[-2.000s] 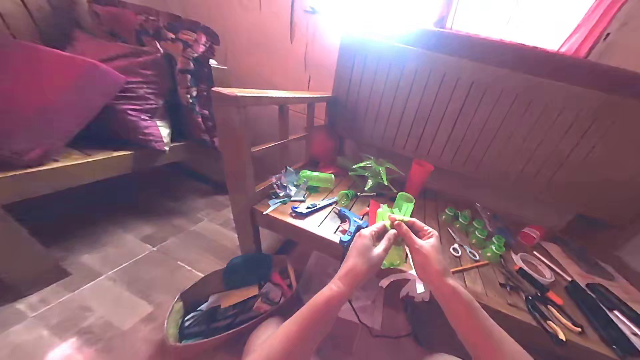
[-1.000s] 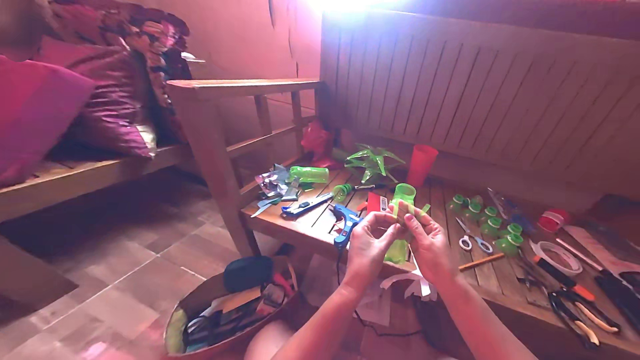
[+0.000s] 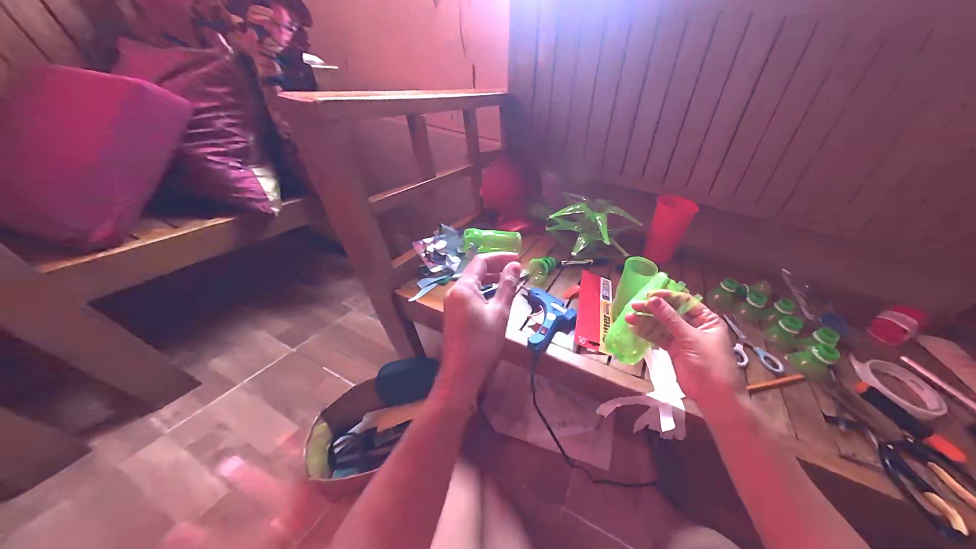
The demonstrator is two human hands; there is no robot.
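My right hand [image 3: 690,332] pinches a small piece of green plastic [image 3: 672,299] in front of a cut green plastic bottle [image 3: 627,339]. My left hand [image 3: 486,301], fingers curled with a gap to the thumb, is raised over the bench edge; whether it holds anything small is unclear. Just right of it lies a blue glue gun [image 3: 550,320] with its cord hanging down. A red box [image 3: 593,311] lies between the glue gun and the green bottle. Behind stand a star-shaped green plastic piece [image 3: 591,221] and a red cup [image 3: 671,229].
Green bottle necks with caps [image 3: 785,332], scissors [image 3: 755,351], a pencil [image 3: 775,383], a tape roll [image 3: 901,387] and pliers [image 3: 926,488] lie on the right. A green bottle part [image 3: 492,241] lies back left. White strips [image 3: 663,393] hang from the bench's edge above a basket [image 3: 311,450] on the floor.
My hands, together at the small piece before, are now apart: the left has moved left, and the right keeps a green piece. The view has shifted somewhat.
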